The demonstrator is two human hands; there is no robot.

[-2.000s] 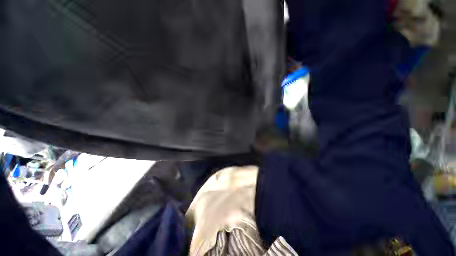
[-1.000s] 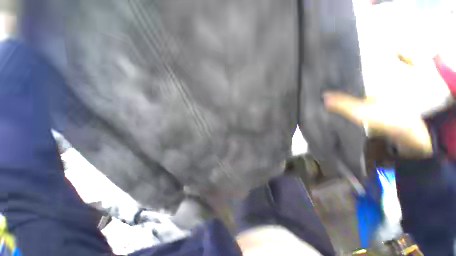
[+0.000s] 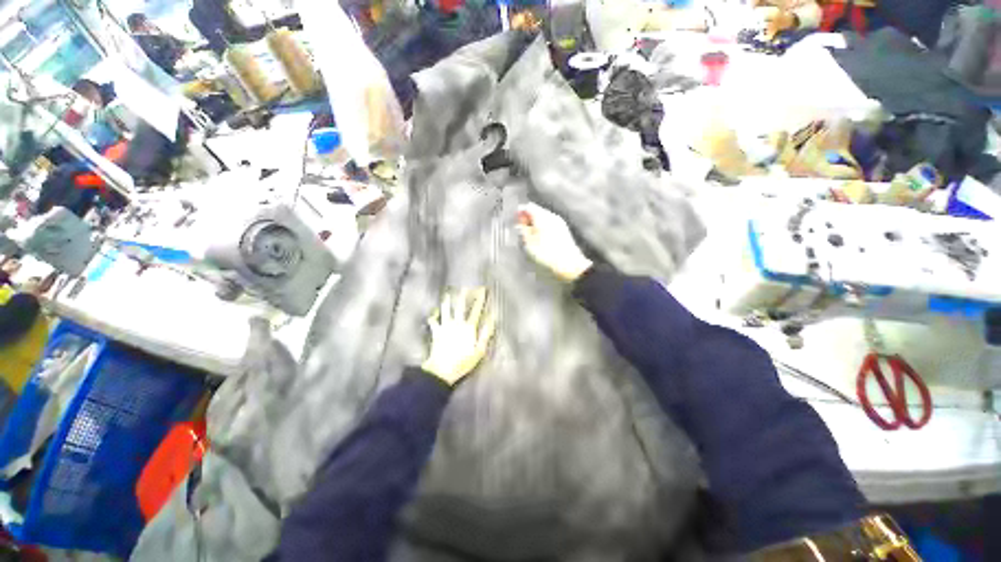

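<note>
A mottled grey zip jacket [image 3: 538, 362] lies over the table and towards my lap, hood end away from me. A thin straight front line runs down its middle. A dark curved shape [image 3: 496, 148] shows near its neck. My left hand [image 3: 459, 335] lies flat on the jacket just left of this line, fingers spread. My right hand [image 3: 552, 242] is further up, just right of the line, with its fingers bent in at the cloth. Whether it grips the cloth or something small is too blurred to tell.
Red-handled scissors [image 3: 895, 391] lie at the right below the white sewing machine [image 3: 878, 255]. A grey machine with a round ridged cover [image 3: 270, 250] stands left. Another grey garment [image 3: 220, 510] and a blue basket [image 3: 110, 439] are lower left.
The view has swung from a close, blurred view of raised grey cloth to the table. The jacket now lies spread out, and both my hands are on it.
</note>
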